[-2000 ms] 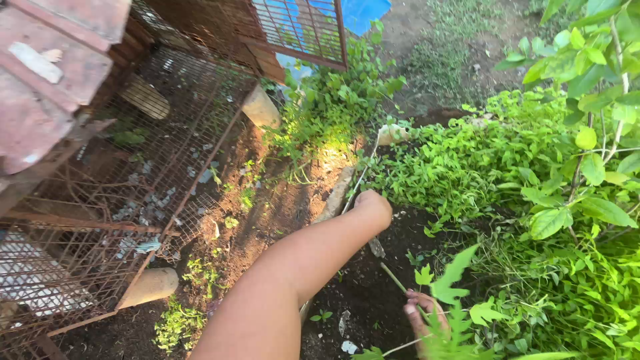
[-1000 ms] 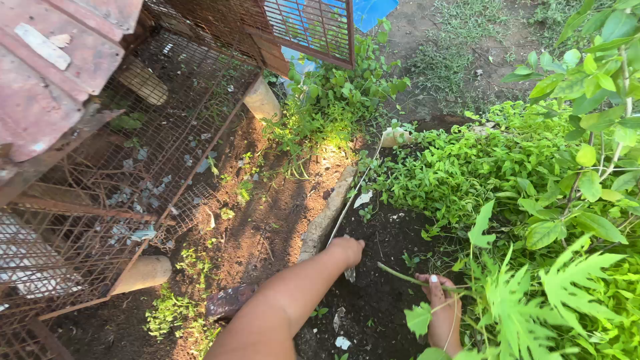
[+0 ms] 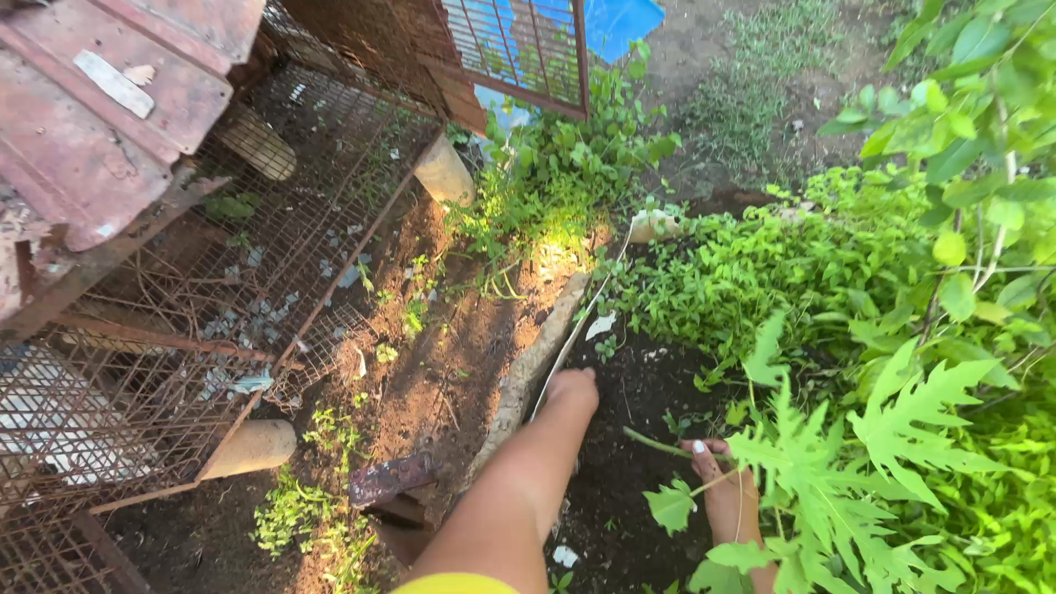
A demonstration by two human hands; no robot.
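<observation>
My left hand [image 3: 573, 389] is low over dark soil [image 3: 652, 396], beside a white strip [image 3: 582, 318] along a concrete edging [image 3: 528, 375]. Its fingers point down and away, and the wrist hides whatever they hold or touch. To the right, my right hand [image 3: 719, 470] grips the green stem [image 3: 656, 443] of a young plant with deeply lobed leaves [image 3: 825, 470], like a papaya seedling. The cut or bare stem end points left over the soil, and the leaves cover part of my right forearm.
A rusty wire mesh cage [image 3: 330, 239] with a reddish metal sheet roof [image 3: 124, 124] stands at the left on concrete posts [image 3: 252, 448]. A rusty metal piece [image 3: 392, 480] lies near my left forearm. Dense low green plants [image 3: 767, 272] and a leafy shrub [image 3: 982, 181] crowd the right side.
My right hand with the leafy plant has come further into view from the lower edge. My left hand has shifted down along the edging; a greyish thing seen beneath it earlier is now hidden.
</observation>
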